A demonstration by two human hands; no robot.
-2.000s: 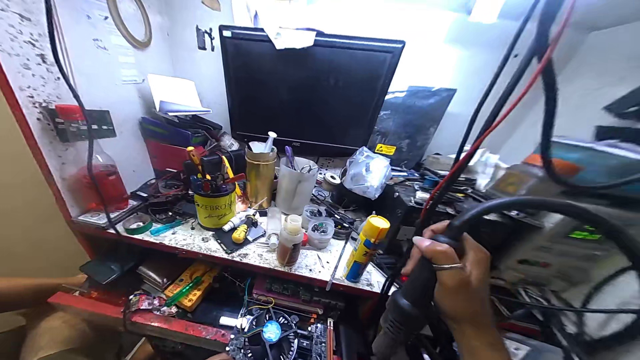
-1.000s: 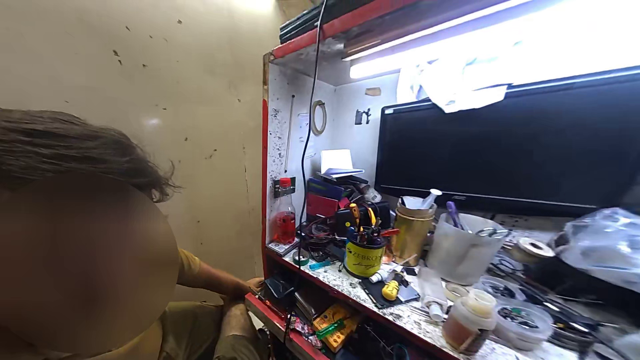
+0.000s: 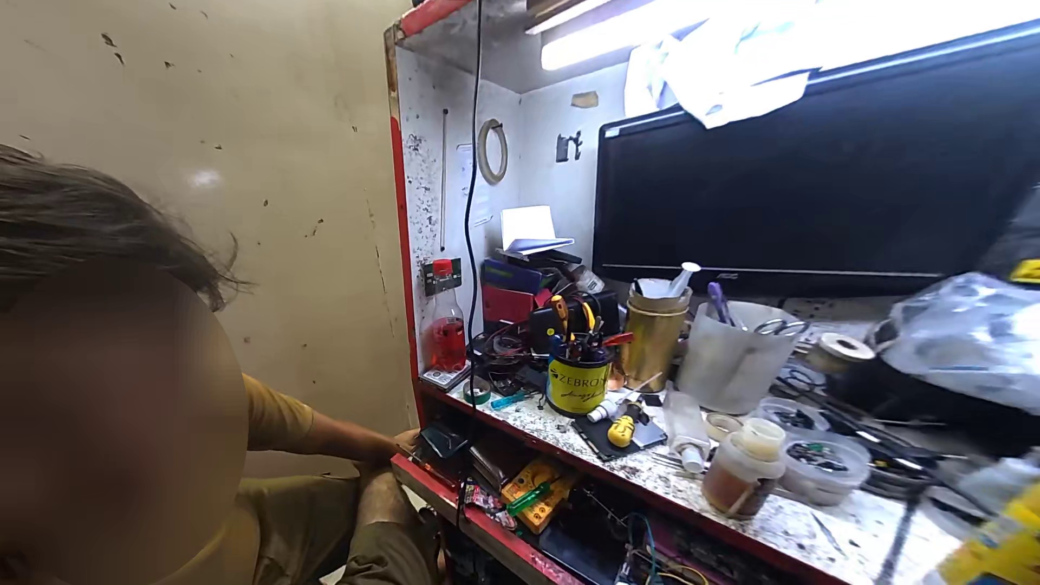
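Neither of my hands shows in the head view. On the speckled white workbench (image 3: 634,479) stand a yellow tool pot (image 3: 578,386) full of screwdrivers and pliers, a gold-coloured canister (image 3: 655,337) and a whitish plastic tub (image 3: 735,357) with scissors in it. A yellow screwdriver (image 3: 624,428) lies on a dark flat piece in front of them. Nearer the edge are a jar with brown liquid (image 3: 743,471) and a round clear container of small parts (image 3: 825,467). A bottle of red liquid (image 3: 448,333) stands at the left corner.
Another person (image 3: 114,406) sits close at the left, one forearm reaching to the bench's corner. A large monitor (image 3: 804,179) stands behind the bench. An open drawer (image 3: 520,544) below holds a yellow multimeter (image 3: 540,491). A black cable (image 3: 470,227) hangs down. A clear plastic bag (image 3: 967,341) lies at right.
The view has swung left, bringing the other person into sight. My hand with the thick black cable, seen at the right two seconds ago, is out of view.
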